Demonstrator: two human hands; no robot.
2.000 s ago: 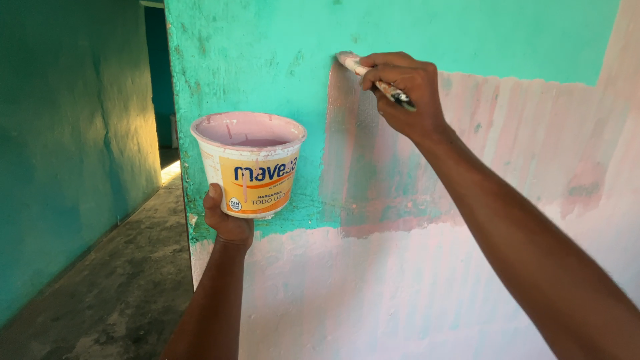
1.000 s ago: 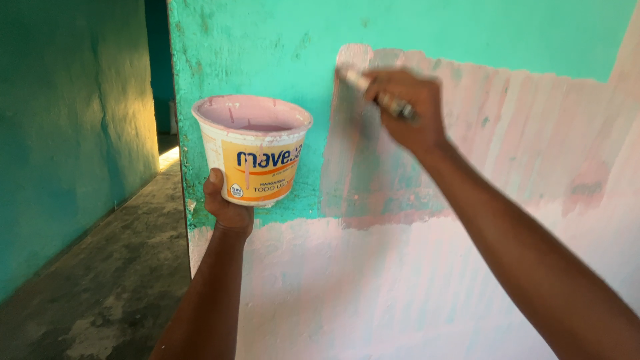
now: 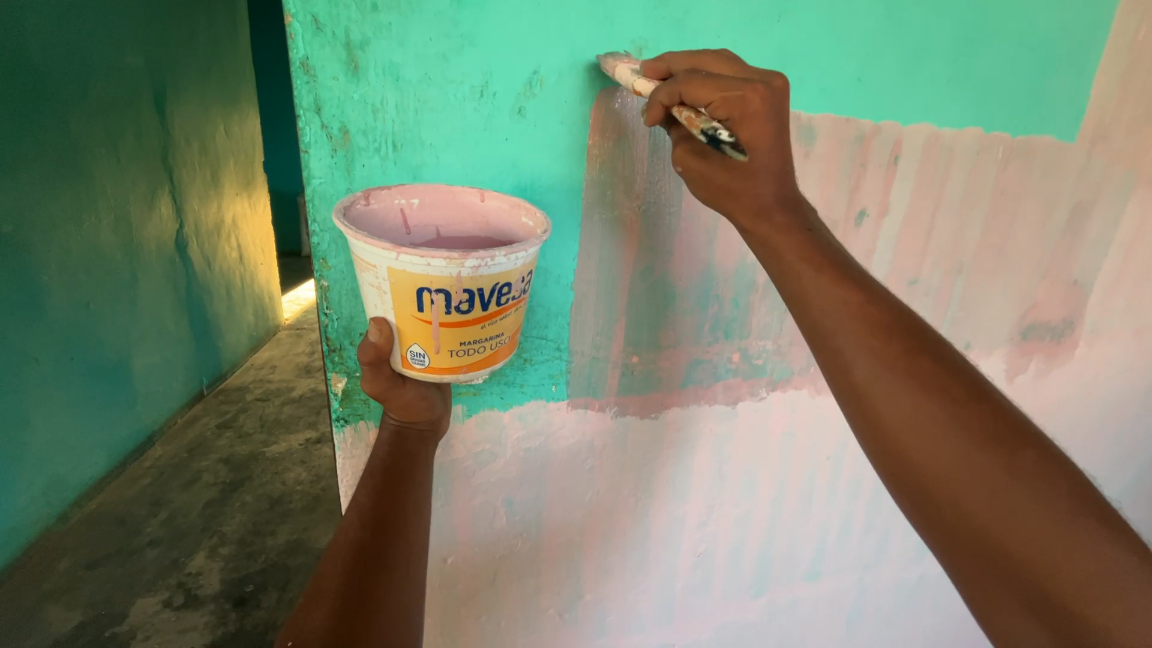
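My left hand (image 3: pixel 403 382) holds up a plastic margarine tub (image 3: pixel 450 297) from below, thumb on its side. Pink paint (image 3: pixel 463 242) lies inside, and drips mark the rim and label. My right hand (image 3: pixel 729 126) grips a paint-smeared paintbrush (image 3: pixel 684 112), its bristles pointing up and left. The bristle tip is at the turquoise wall (image 3: pixel 468 99), just above the upper left corner of a pink painted area (image 3: pixel 945 198); whether it touches I cannot tell. Wet, thin pink streaks with turquoise showing through run down below the brush.
At the left, the wall ends in a vertical edge beside a passage with a worn concrete floor (image 3: pixel 207 504). A darker green wall (image 3: pixel 117 225) stands across it, partly sunlit. The lower wall (image 3: pixel 702 522) is pale pink.
The brush was lower on the wall, over pink paint, one second ago; my right hand has since raised it slightly. My left hand has kept hold of the tub throughout.
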